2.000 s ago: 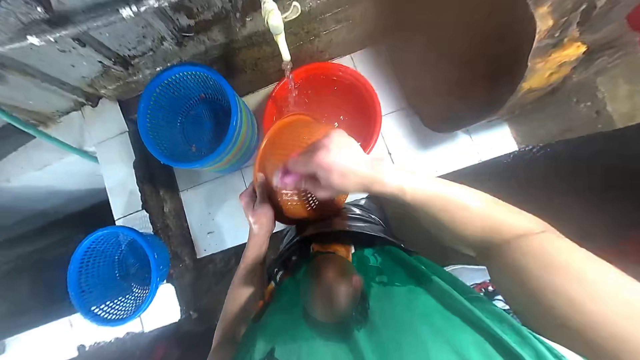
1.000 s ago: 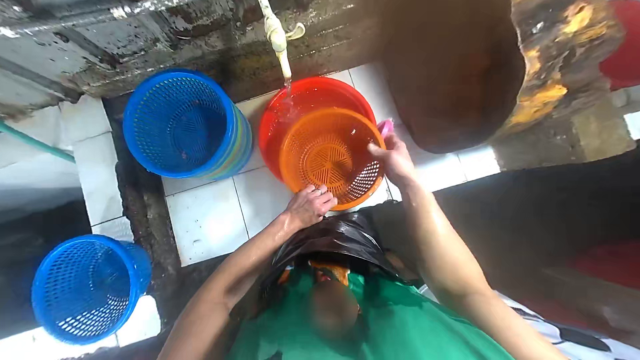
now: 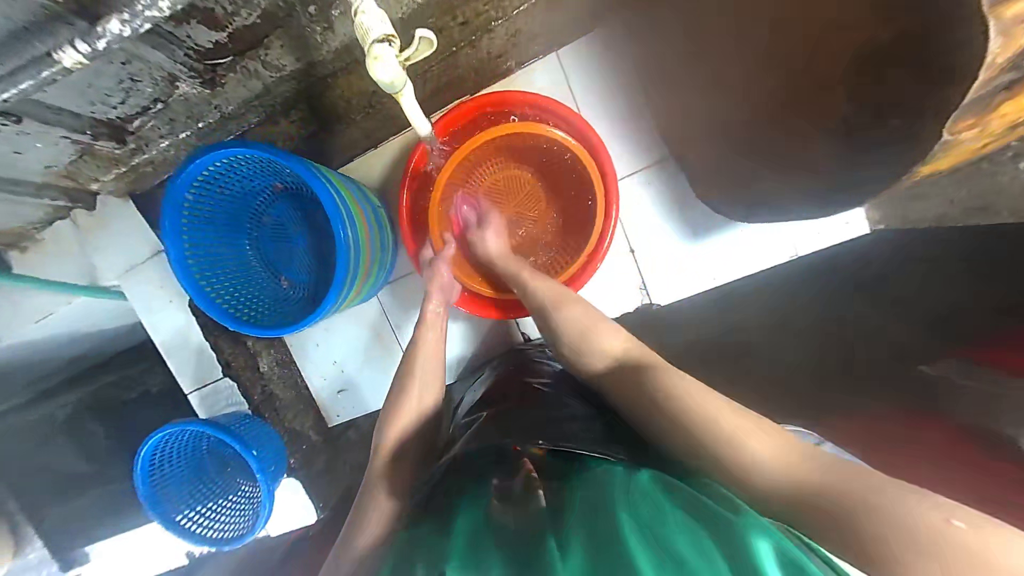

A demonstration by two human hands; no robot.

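Observation:
An orange plastic basket (image 3: pixel 560 192) with a perforated bottom sits inside a red plastic basin (image 3: pixel 604 240), partly in water. My left hand (image 3: pixel 440 276) grips the basket's rim at its lower left. Inside the basket near that same side, my right hand (image 3: pixel 486 232) holds a pink scrubbing pad (image 3: pixel 464 211) against the wall; the hand is somewhat blurred. Water runs from a cream plastic tap (image 3: pixel 392 68) into the basin, just left of the basket's rim.
Left of the basin stands a stack of blue and other coloured perforated baskets (image 3: pixel 352 240). A smaller blue basket (image 3: pixel 268 456) is at the lower left. A large brown, blurred object (image 3: pixel 784 104) fills the upper right. A green hose (image 3: pixel 64 286) lies at the left edge, beyond white tiles (image 3: pixel 344 360).
The orange basket has gone lower into the red basin. My right hand has moved from the basket's right rim to its inner left side with the pink pad. My left hand has shifted along the rim.

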